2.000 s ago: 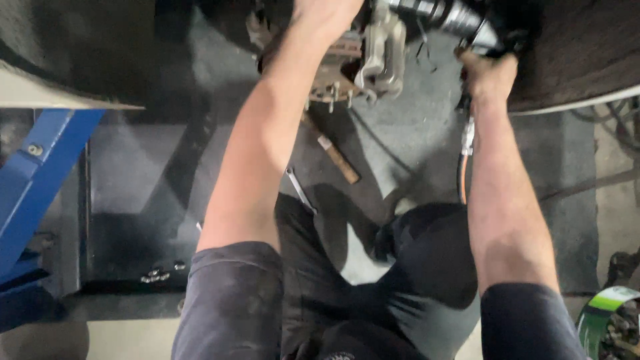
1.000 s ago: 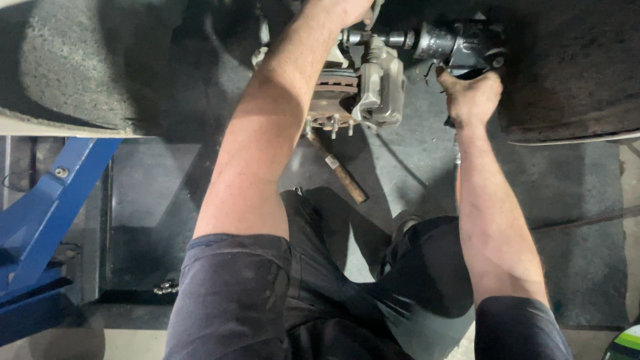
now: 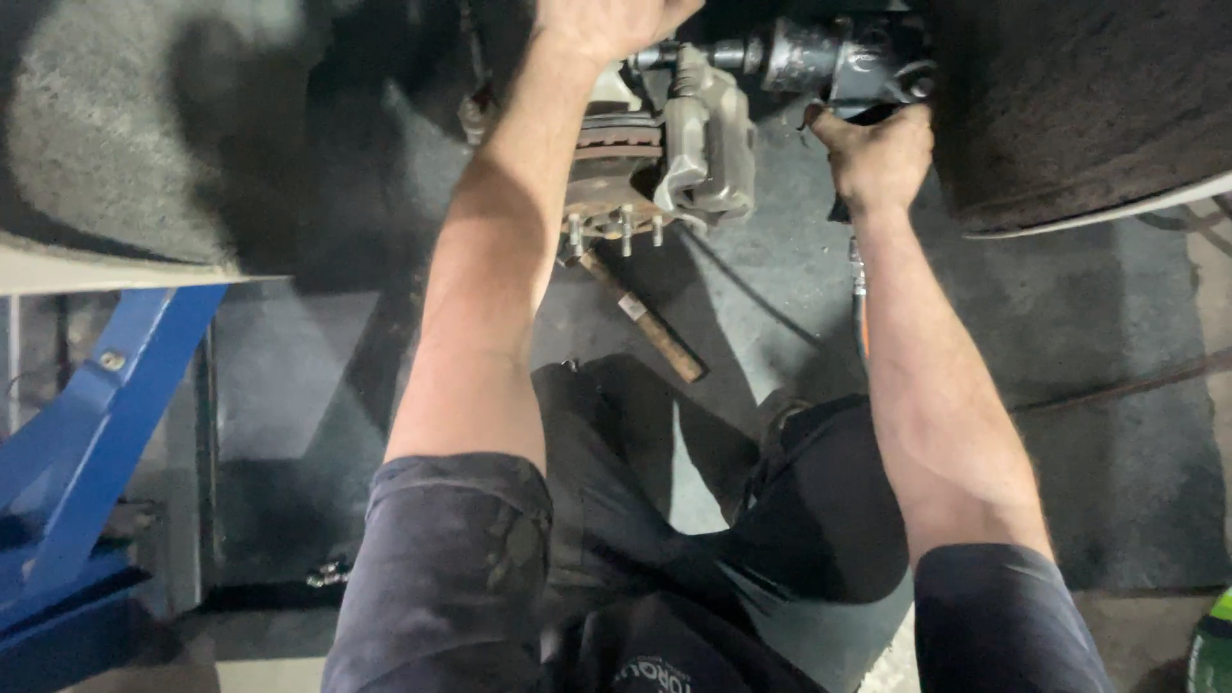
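Observation:
My right hand (image 3: 881, 159) grips an air impact wrench (image 3: 847, 60) at the upper right, with an air hose (image 3: 859, 279) hanging below it. The wrench lies level, its socket and extension (image 3: 727, 55) reaching left to the top of the brake caliper (image 3: 712, 144). At the top edge, my left hand (image 3: 616, 24) is beside the socket's end, above the brake disc (image 3: 616, 144); its fingers are partly out of frame, so what it holds cannot be told. Wheel studs (image 3: 626, 229) stick out of the hub below the disc.
A wooden handle (image 3: 654, 327) lies on the floor below the hub. A blue lift arm (image 3: 125, 414) stands at the left, with small metal parts (image 3: 329, 575) on the floor near it. Wheel arch liners (image 3: 1088, 106) flank the brake. A green container (image 3: 1211, 645) is at the lower right.
The impact wrench has moved from a tilted position right of the caliper to a level one with its socket end at the caliper's top. The view has shifted somewhat.

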